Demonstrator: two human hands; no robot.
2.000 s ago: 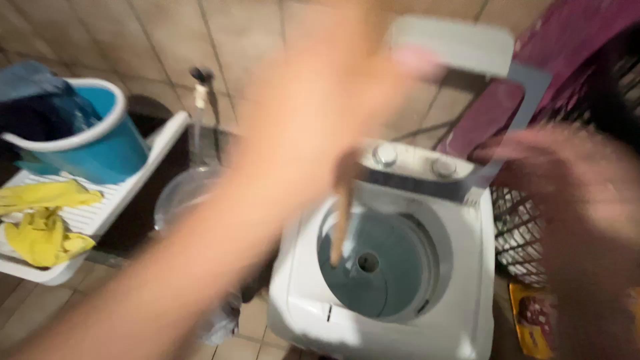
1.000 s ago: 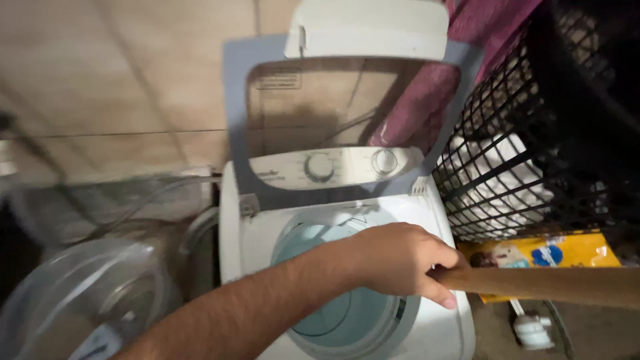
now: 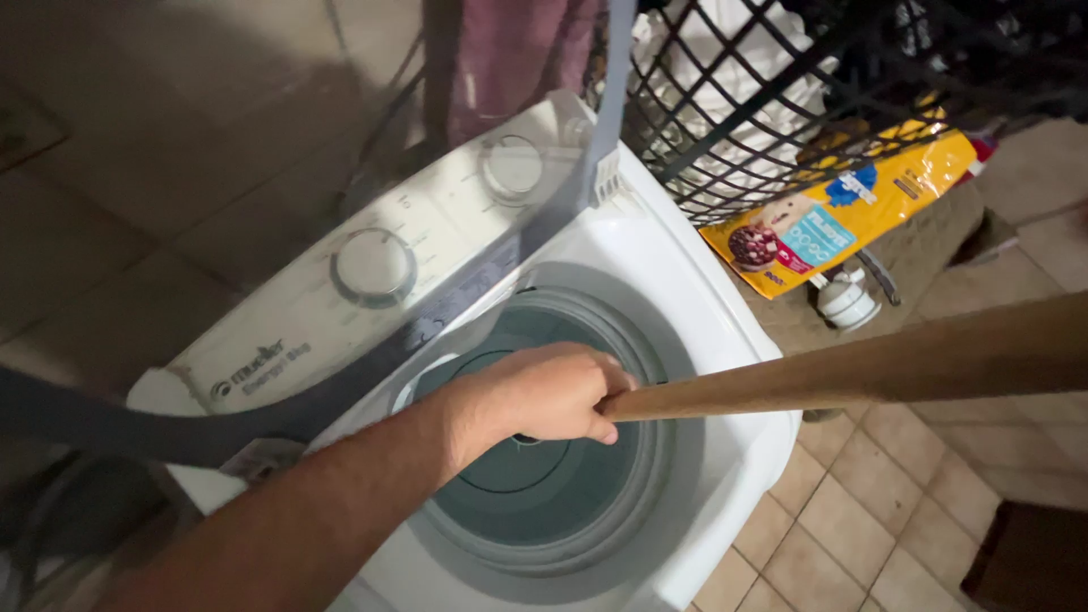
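Observation:
My left hand (image 3: 565, 391) grips the end of a wooden pole (image 3: 816, 365) and hangs over the open tub (image 3: 544, 501) of a white Mueller top-loading washing machine (image 3: 722, 501). The pole runs from my fist to the right edge of the view, growing wider there. Two round knobs sit on the control panel (image 3: 297, 297), behind the tub. The raised lid's grey frame (image 3: 365, 374) crosses in front of the panel. Inside the tub the bottom looks blue-green. My right hand is out of view.
A black mesh basket (image 3: 722, 110) with white cloth inside stands beside the machine. Below it lie a yellow food packet (image 3: 850, 212) and a small white object (image 3: 848, 299). A purple cloth (image 3: 518, 59) hangs behind the panel. A dark mat (image 3: 1028, 552) lies on the tiled floor.
The right hand, seen two seconds ago, has left the view. The left hand still holds the pole above the tub. The view has turned and come closer to the machine.

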